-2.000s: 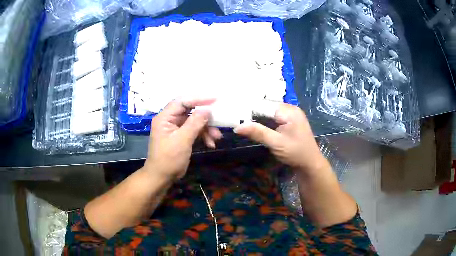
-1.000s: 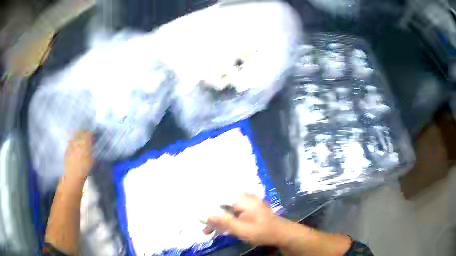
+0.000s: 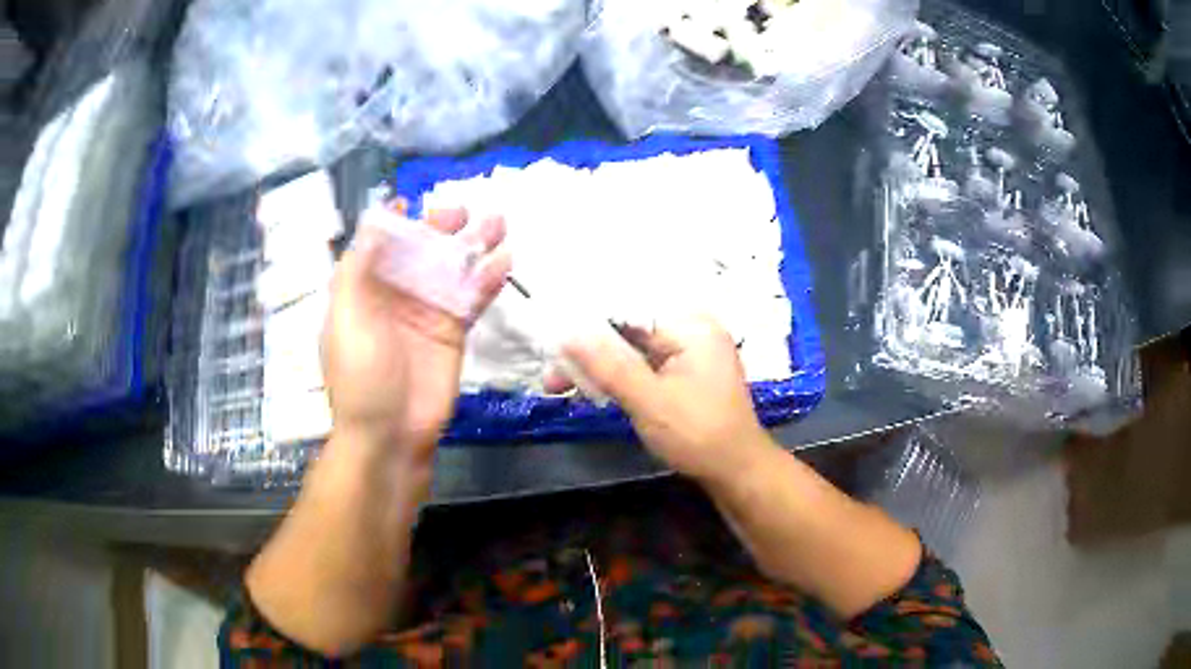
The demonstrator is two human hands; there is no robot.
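Note:
My left hand (image 3: 392, 327) is palm up and holds a small clear, pinkish cover (image 3: 428, 265) across its palm and fingers, over the left side of the blue tray (image 3: 803, 314). My right hand (image 3: 673, 386) is over the tray's front part, thumb and fingers close together. A small dark piece (image 3: 634, 335) shows at its fingertips; what exactly it grips is washed out against the white. Bright white parts (image 3: 627, 222) fill the tray; single shapes are hard to see. A thin dark tip (image 3: 519, 286) shows just right of my left fingers.
A clear slotted tray (image 3: 216, 379) with a row of white blocks is at left. A clear pocketed tray (image 3: 901, 353) with stemmed white parts is at right. A clear bag (image 3: 301, 92) and an open bag of cream parts (image 3: 653, 92) lie behind. A blue-edged stack (image 3: 154, 261) stands far left.
My left hand has come from the clear bag at upper left to the blue tray and now holds the pinkish cover. My right hand stays over the white parts. The view has tilted and shifted.

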